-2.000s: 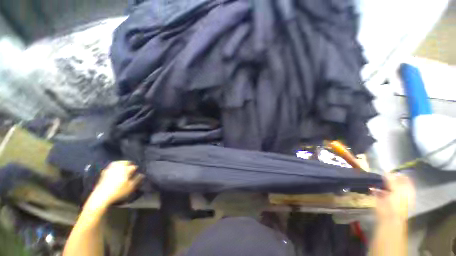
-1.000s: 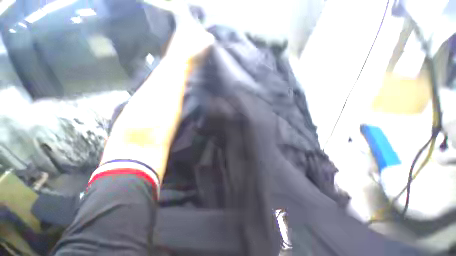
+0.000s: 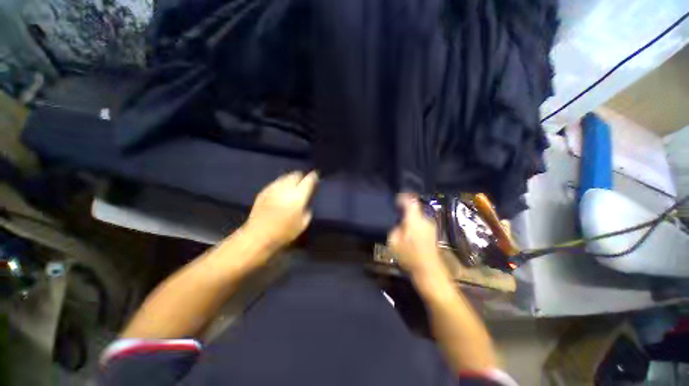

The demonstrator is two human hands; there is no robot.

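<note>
A dark garment piece (image 3: 355,128) runs from the heap down over the near edge of the dark padded pressing board (image 3: 189,170). My left hand (image 3: 283,207) grips its left side at the board's edge. My right hand (image 3: 414,230) grips its right side, the fingers partly hidden by cloth and blur. The steam iron (image 3: 476,230), shiny with an orange handle, stands just right of my right hand on the tan iron rest (image 3: 483,279). Neither hand touches the iron.
A large dark garment pile (image 3: 483,90) lies behind the board. A yellow and dark hose (image 3: 559,247) runs right from the iron past a white padded shape (image 3: 623,226) with a blue bar (image 3: 595,154). Mottled sheeting (image 3: 98,30) is at upper left. A cardboard box (image 3: 585,350) is at lower right.
The long piece stretched along the board is no longer there. My left hand has come back from over the pile, and both hands now hold cloth at the board's near edge. The iron shows uncovered.
</note>
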